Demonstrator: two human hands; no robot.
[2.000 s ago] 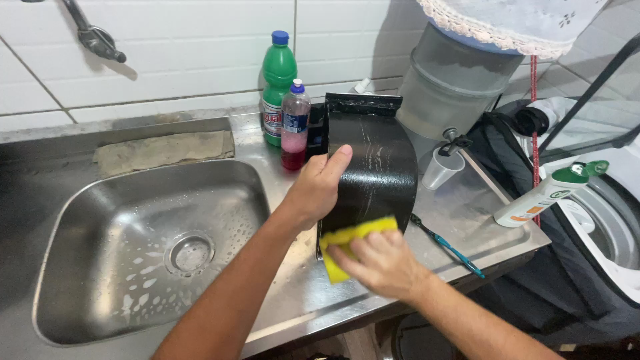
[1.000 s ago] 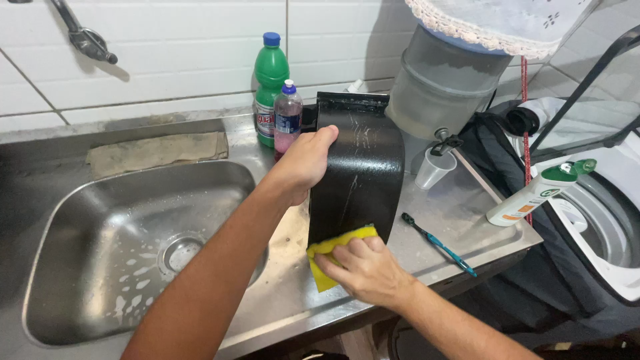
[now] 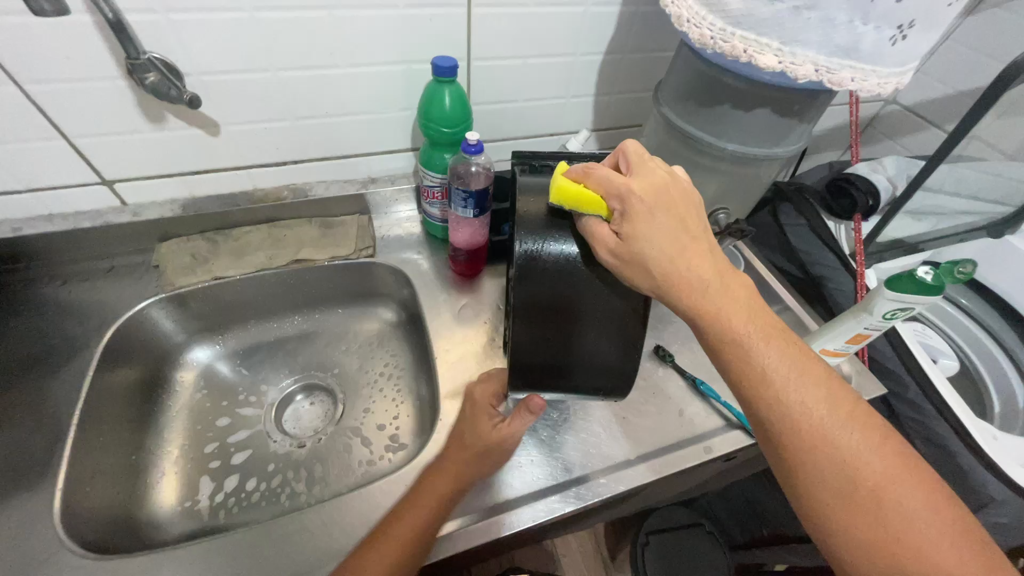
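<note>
A wet, glossy black curved plastic part [image 3: 580, 320] stands on the steel counter right of the sink. My right hand [image 3: 648, 216] grips a yellow sponge [image 3: 578, 194] against its upper surface. At its lower left corner, my left hand [image 3: 492, 420] holds the edge, thumb showing in front and the other fingers partly hidden. Just left of the part stand a clear bottle with pink-red liquid [image 3: 470, 208] and a green bottle with a blue cap [image 3: 444, 144]. A toothbrush with a teal handle [image 3: 704, 388] lies to the right.
The steel sink basin [image 3: 240, 320] is at left, with a folded cloth [image 3: 264, 244] behind it and a faucet [image 3: 156, 76] above. A grey water container [image 3: 728, 120] stands at the back right. A white cleaner bottle [image 3: 880, 316] is near the right edge, beside a washing machine [image 3: 984, 368].
My right hand and the sponge have moved from the lower end of the black part to its top. My left hand has gone from its upper left side to the lower left corner.
</note>
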